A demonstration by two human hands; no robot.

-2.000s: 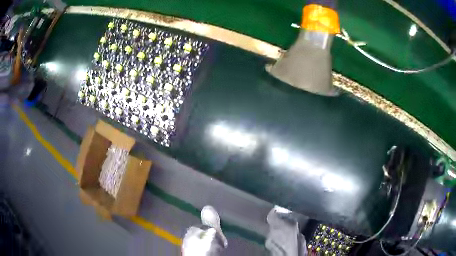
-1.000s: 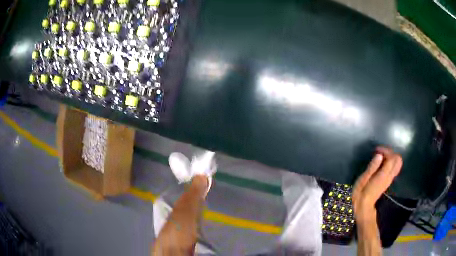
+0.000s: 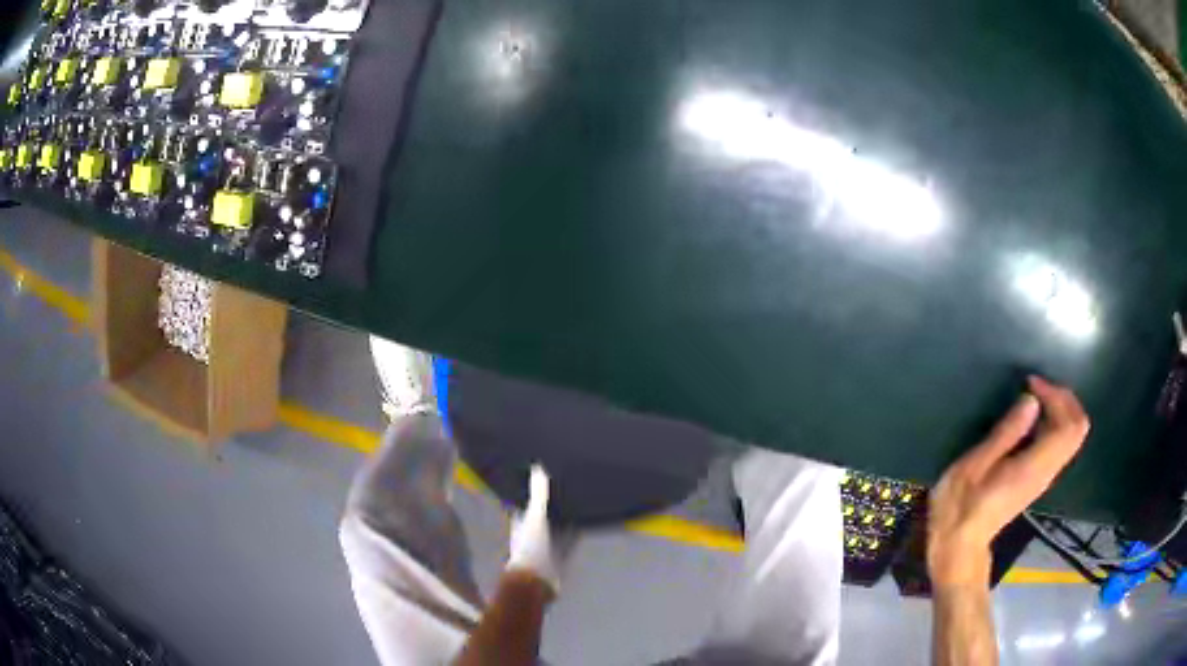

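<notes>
My left hand (image 3: 531,536), in a white glove, is low between my legs, over or against a dark round disc with a blue rim (image 3: 573,442), which looks like a stool seat. One digit points up; the rest is hidden, so its grip cannot be told. My bare right hand (image 3: 1000,471) rests at the front edge of the dark green bench (image 3: 625,247), fingers bent, thumb apart, holding nothing. A circuit board panel with yellow blocks (image 3: 163,124) lies on a black sheet (image 3: 384,130) at the bench's left.
An open carton (image 3: 245,371) with small pale pieces stands on the floor at left. A second yellow-dotted panel (image 3: 875,514) shows below the bench edge near my right wrist. My legs in light trousers (image 3: 791,546) are under the bench edge. Cables lie at far right.
The view has moved closer to the bench. My left hand is lower, and the dark disc now shows beneath the bench edge. My right hand stays at the edge.
</notes>
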